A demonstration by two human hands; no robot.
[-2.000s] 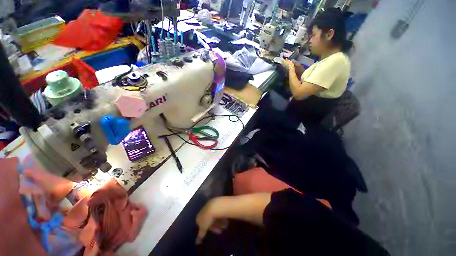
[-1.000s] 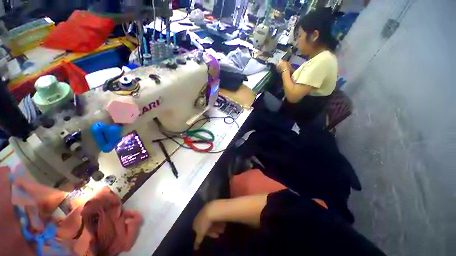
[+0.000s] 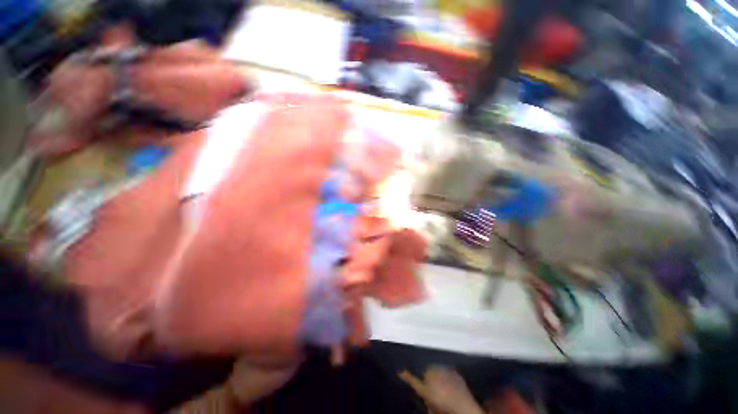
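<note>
The whole view is blurred. Salmon fabric panels (image 3: 251, 234) lie layered on the left and middle of the white machine table. A pale blue cloth strip with a bright blue part (image 3: 328, 275) runs along their right side, and crumpled salmon fabric (image 3: 396, 271) lies beyond it near the needle area. My left hand (image 3: 263, 378) is at the bottom edge, by the near edge of the salmon panels; its fingers and any hold are unclear. My right hand (image 3: 445, 392) is low, in front of the table edge, partly cut off, a finger stretched out, with nothing visible in it.
The cream sewing machine (image 3: 615, 206) stands at the right with a blue pad (image 3: 526, 198). A phone (image 3: 475, 227) and red and green scissors (image 3: 554, 307) lie on the white table (image 3: 461, 323). A tied salmon bundle (image 3: 174, 81) is at upper left, near a white sheet (image 3: 287, 40).
The view has swung left, bringing in the salmon panels, the tied bundle and my left hand. The seated person is no longer discernible. My right hand now shows at the bottom edge.
</note>
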